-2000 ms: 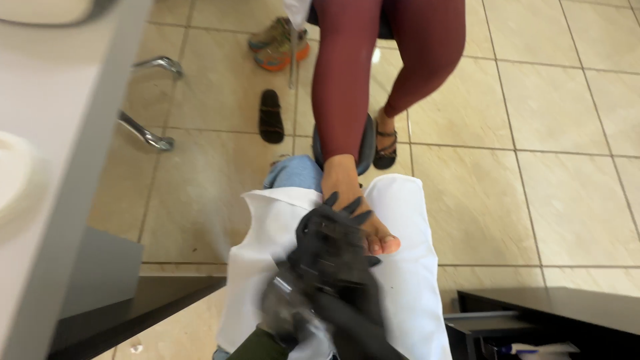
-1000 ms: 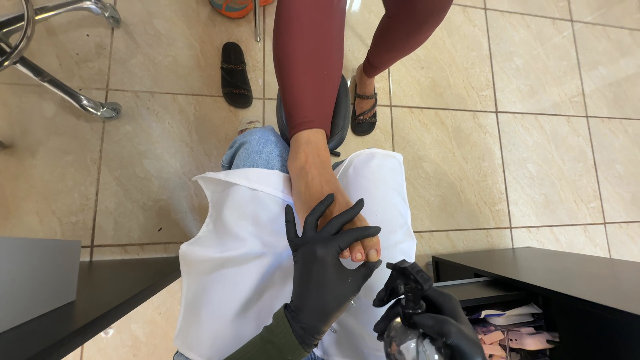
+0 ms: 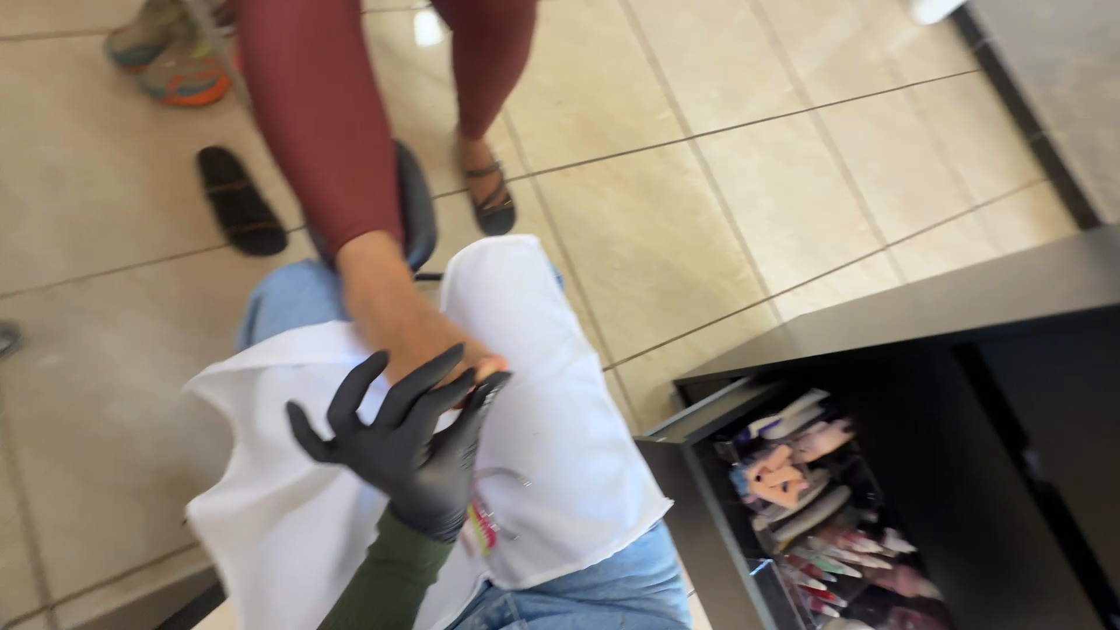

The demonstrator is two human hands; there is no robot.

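Observation:
My left hand (image 3: 407,437), in a black glove below a green sleeve, has its thumb and forefinger around a toe at the end of a bare foot (image 3: 407,319). Its other fingers are spread over the forefoot. The foot lies across my lap on a white cloth (image 3: 534,367), over blue jeans (image 3: 604,582). The foot belongs to a person in maroon leggings (image 3: 319,114). A small pink and yellow thing (image 3: 481,525) shows on the cloth beside my wrist. My right hand is out of view.
An open drawer (image 3: 713,516) at the right holds nail tip samples (image 3: 840,551) and other small items, under a dark desk (image 3: 892,319). The person's other foot (image 3: 486,184) wears a black sandal; a loose sandal (image 3: 238,201) and sneakers (image 3: 175,66) stand on the tiles.
The view has swung. My right hand, which held a clear bottle with a black spray head beside the toes one second ago, has left the view. My left hand remains at the toes.

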